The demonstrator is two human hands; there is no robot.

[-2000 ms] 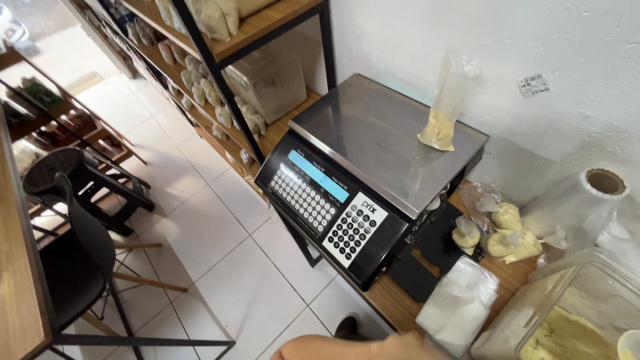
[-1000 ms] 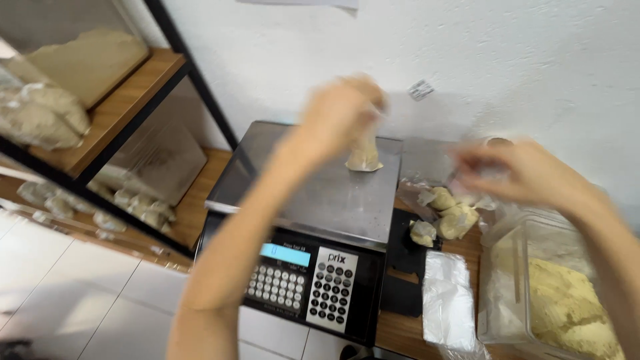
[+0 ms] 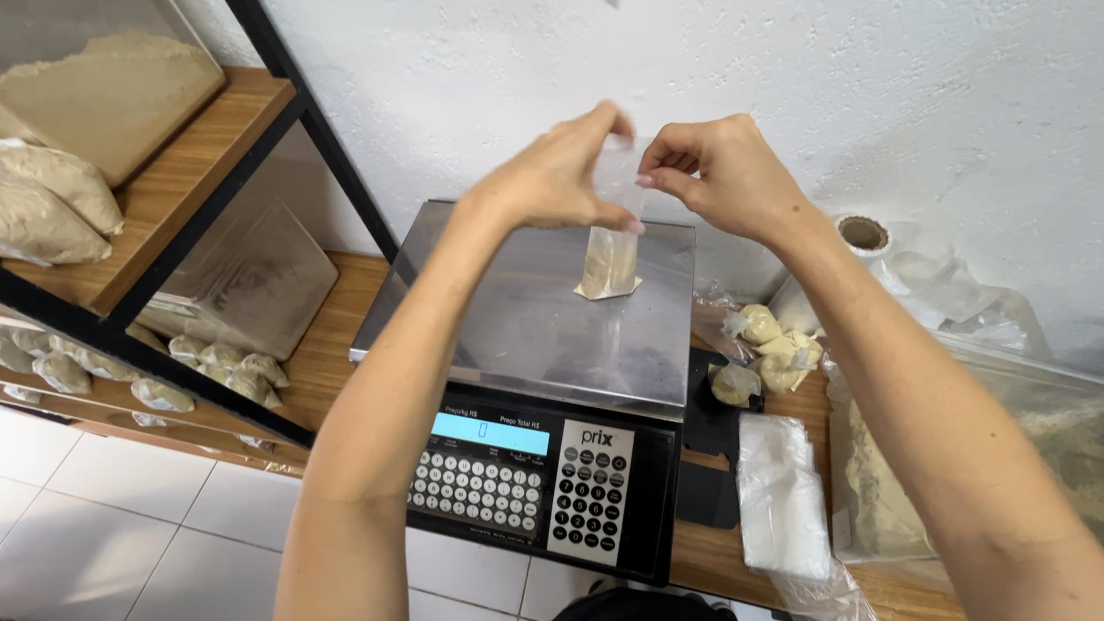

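Observation:
A clear plastic bag point(image 3: 611, 263) with a little pale powder in its bottom stands upright on the steel platform of a Prix scale point(image 3: 517, 345). My right hand point(image 3: 711, 177) pinches the bag's upper edge between thumb and fingertips. Around the bag's upper left side curves my left hand point(image 3: 569, 177), thumb and fingers apart; whether it touches the plastic is unclear. Below the platform are the lit display point(image 3: 490, 433) and the keypad point(image 3: 591, 492) of the scale.
Right of the scale lie small tied bags of powder point(image 3: 780, 349), a stack of clear bags point(image 3: 783, 500), a plastic roll point(image 3: 862, 233) and a tub of powder point(image 3: 880, 483). A wooden shelf point(image 3: 198, 172) with filled bags point(image 3: 56, 203) and containers stands at left, a white wall behind.
My right hand has moved left from above the small tied bags to the bag on the scale. Two seconds ago that bag stood untouched. The view has swung considerably.

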